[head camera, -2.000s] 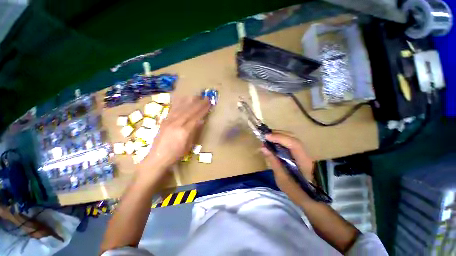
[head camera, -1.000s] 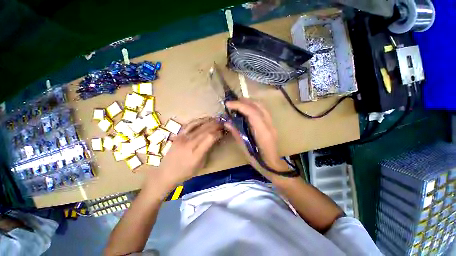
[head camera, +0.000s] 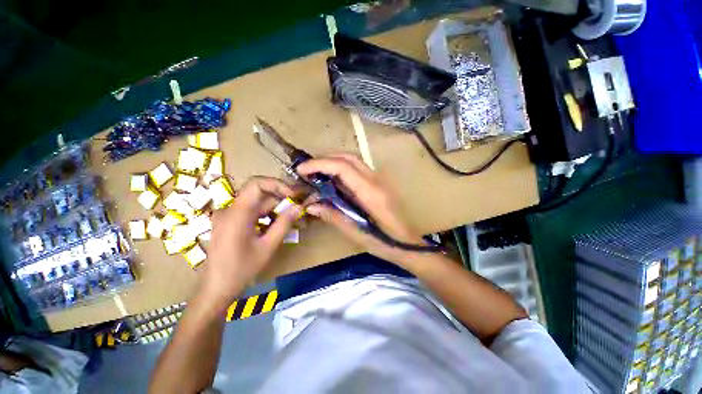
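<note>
My right hand (head camera: 358, 196) holds the soldering iron (head camera: 339, 202) by its black handle, with the long silver tip pointing up and left over the board. My left hand (head camera: 250, 235) pinches a battery (head camera: 285, 206) with a yellow edge. The fingertips of both hands meet at this battery, and they hide any circuit board or leads there. Another pale battery (head camera: 292, 235) shows beside my left fingers. The loose battery pile (head camera: 185, 202) lies left of my left hand. A dark blue heap of circuit boards (head camera: 165, 123) lies behind the pile.
Clear blister trays (head camera: 69, 262) with assemblies lie at far left. The black fan (head camera: 389, 85), grey-white box (head camera: 523, 115) of silver bits, black unit (head camera: 550, 100) and solder spool (head camera: 612, 17) stand at right. Battery trays (head camera: 608, 308) are stacked lower right. Another person's sleeve (head camera: 46, 365) shows lower left.
Both hands have come together around a battery. The iron has moved left, from near the fan to nearer the pile. The view has shifted, so the bench items sit farther left.
</note>
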